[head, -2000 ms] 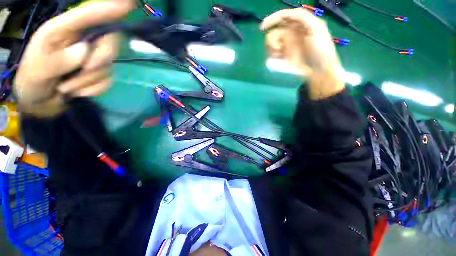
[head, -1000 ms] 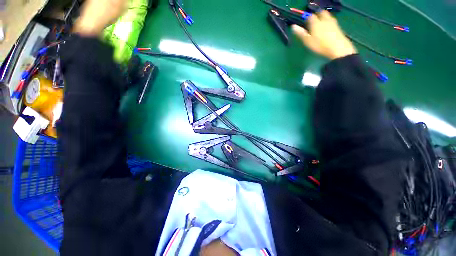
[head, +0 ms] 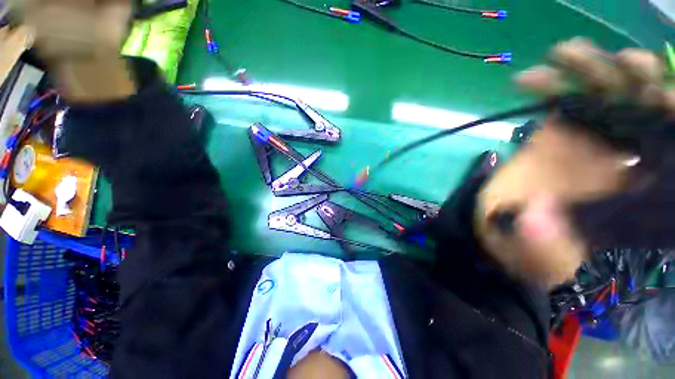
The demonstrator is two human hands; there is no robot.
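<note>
My left hand is blurred at the upper left, cut by the top edge. A black piece shows beside its fingers; I cannot tell if it is held. My right hand is large and blurred at the right, closed around a dark clamp. A black lead arcs left from it to a blurred red-blue tip. Several battery clamps lie mid-bench, one with open handles at the back, others nearer, with crossed leads between them.
More leads with red-blue tips lie at the far side of the green mat. A bright green packet is upper left. An orange-brown board, white box and blue basket are left. A red bin and leads are lower right.
My right hand has moved from the far side of the mat to the right, nearer me, and now holds a clamp and lead. My left hand has shifted left.
</note>
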